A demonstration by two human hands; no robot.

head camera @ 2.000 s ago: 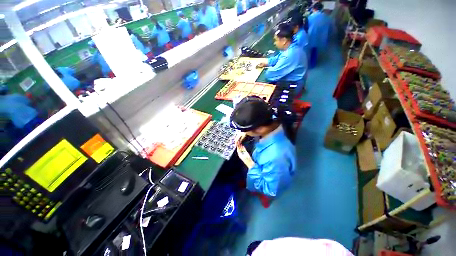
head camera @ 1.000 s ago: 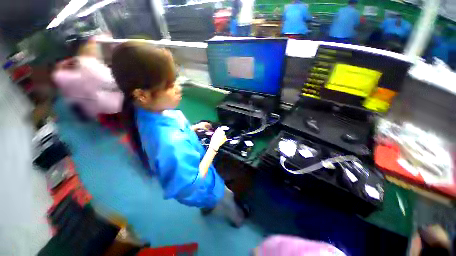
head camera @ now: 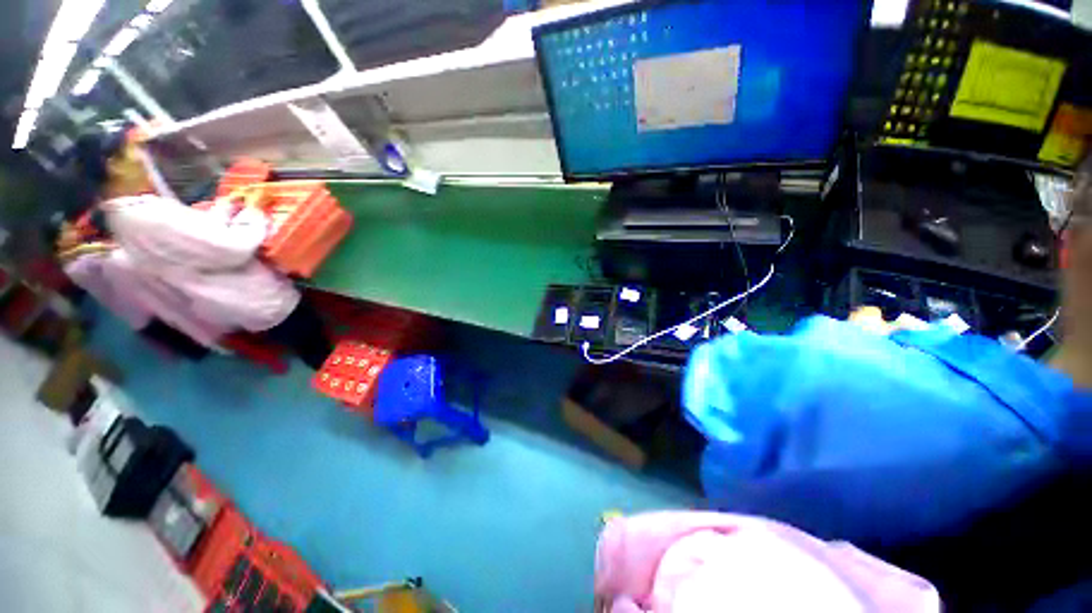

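Note:
Neither of my hands is in view. Pink cloth shows at the bottom edge, with no hand visible on it. Nearest in front is a green mat-covered bench. A black component tray with small white labels lies on the bench's front part. A thin white cable runs in a loop across the tray and up towards black equipment. A lit monitor stands behind, showing a blue screen with a pale window.
A person in a blue smock blocks the lower right. People in pink smocks stand at left by stacked orange-red trays. A blue stool and another orange-red tray are below the bench. Dark and red trays line the lower left.
The view has swung left along the line. The blue-smocked person has moved from the left of the monitor to the lower right of the picture, now close. The stool and left-hand bench have appeared.

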